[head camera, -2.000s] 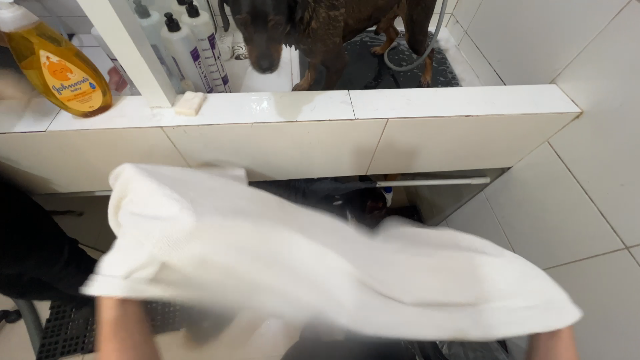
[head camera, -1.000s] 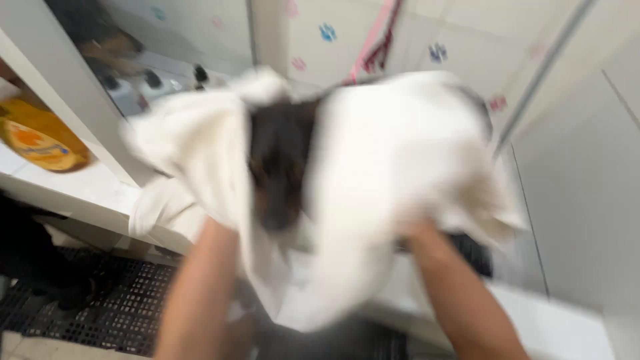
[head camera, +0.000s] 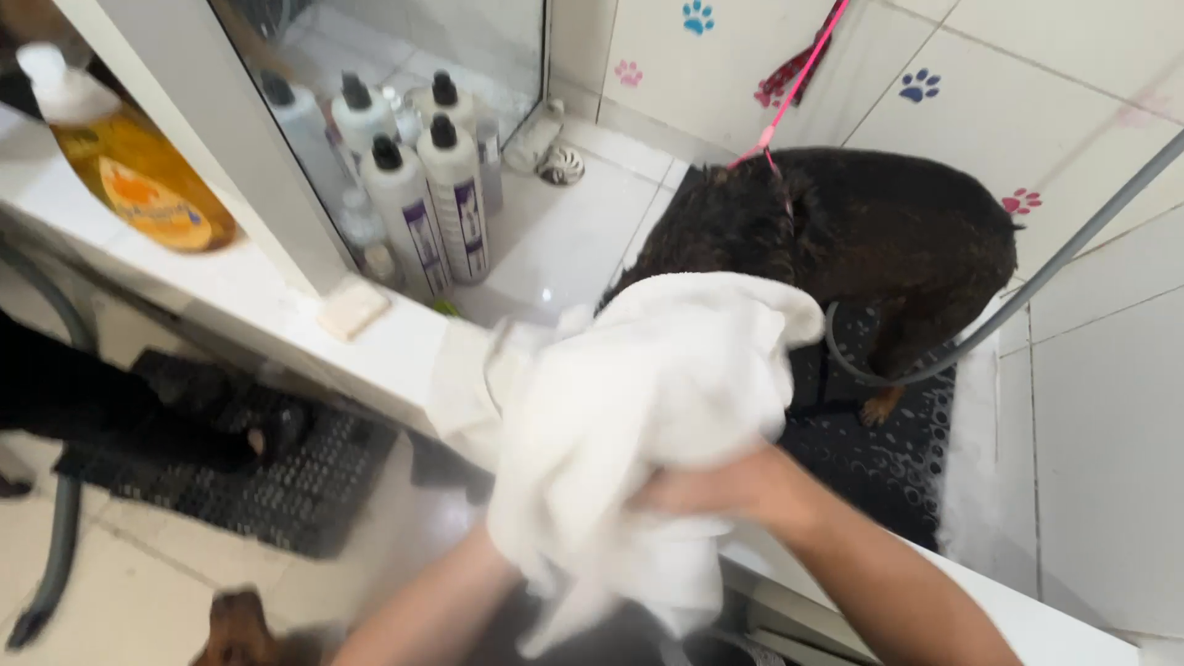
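A white towel (head camera: 666, 370) is bunched over the head of a wet black dog (head camera: 888, 222), which stands in a tiled wash bay with its body toward the right wall. My right hand (head camera: 708, 486) grips the towel at its lower right side. Folds of the towel cover my left hand; only the forearm shows, reaching in from below, so its grip cannot be made out. A pink lead (head camera: 805, 79) runs up from the dog's neck. The dog's face is hidden under the cloth.
White pump-less bottles (head camera: 453, 199) with black caps stand left of the dog. A shampoo bottle (head camera: 153, 185) and a soap bar (head camera: 353, 310) rest on the ledge. A grey hose (head camera: 1045, 277) crosses at right. Below left are a person's dark-clothed leg (head camera: 111, 398) and another dog (head camera: 242, 634).
Two seconds ago the towel was spread between both hands, short of the dog. A second ago it was around the dog's visible face; now it is bunched over the head.
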